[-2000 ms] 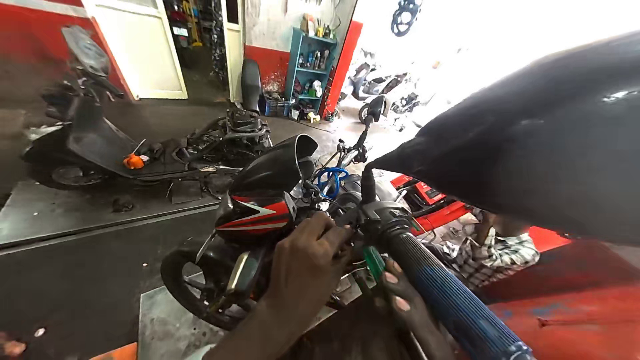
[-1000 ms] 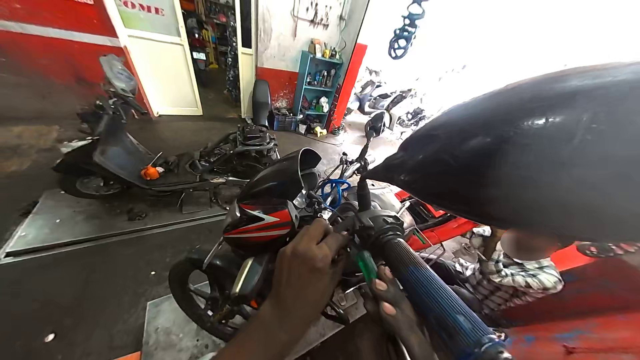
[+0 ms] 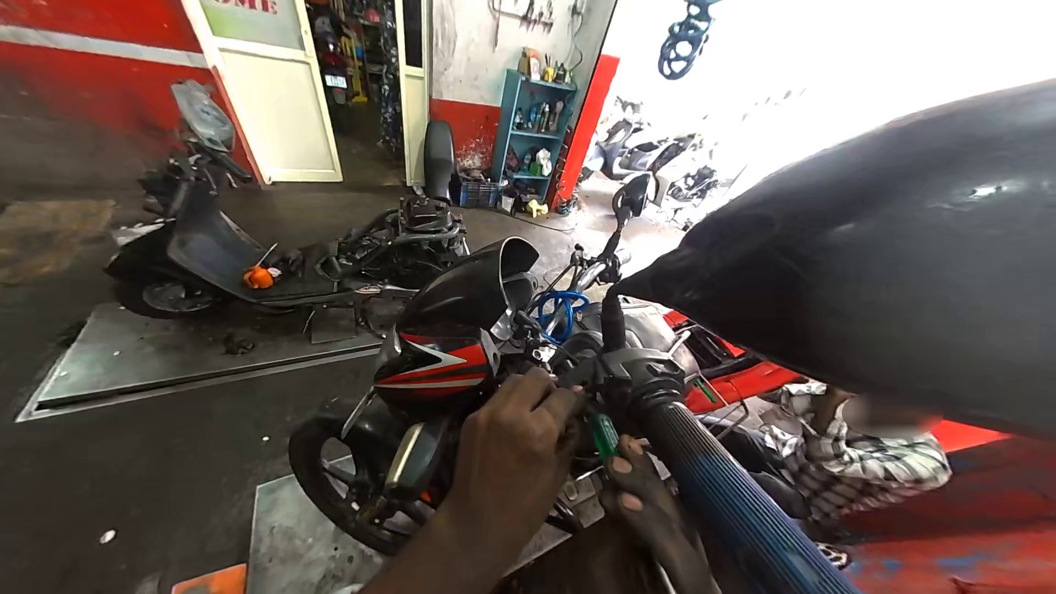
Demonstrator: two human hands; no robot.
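Note:
My left hand (image 3: 516, 450) has its fingers bent at the control and lever mount beside the motorcycle handlebar; whether it grips a part is hidden. My right hand (image 3: 652, 503) is closed around a green screwdriver-like handle (image 3: 605, 436), below the bar. The ribbed rubber handlebar grip (image 3: 726, 487) runs down to the lower right, with the switch housing (image 3: 639, 371) at its inner end. Above it a large black rear-view mirror (image 3: 874, 256) fills the upper right. Left of my hands are the black and red headlight fairing (image 3: 445, 363) and coiled blue cable (image 3: 563, 316).
A partly dismantled scooter (image 3: 223, 239) stands on a metal platform (image 3: 198, 363) at left. A blue shelf (image 3: 536, 128) holds bottles at the back wall. A person in a checkered shirt (image 3: 874, 462) is low at right, beside the motorcycle. More motorcycles (image 3: 652, 157) stand in bright light behind.
Both hands stay near the switch housing, the right one still on the green handle. The view has shifted somewhat.

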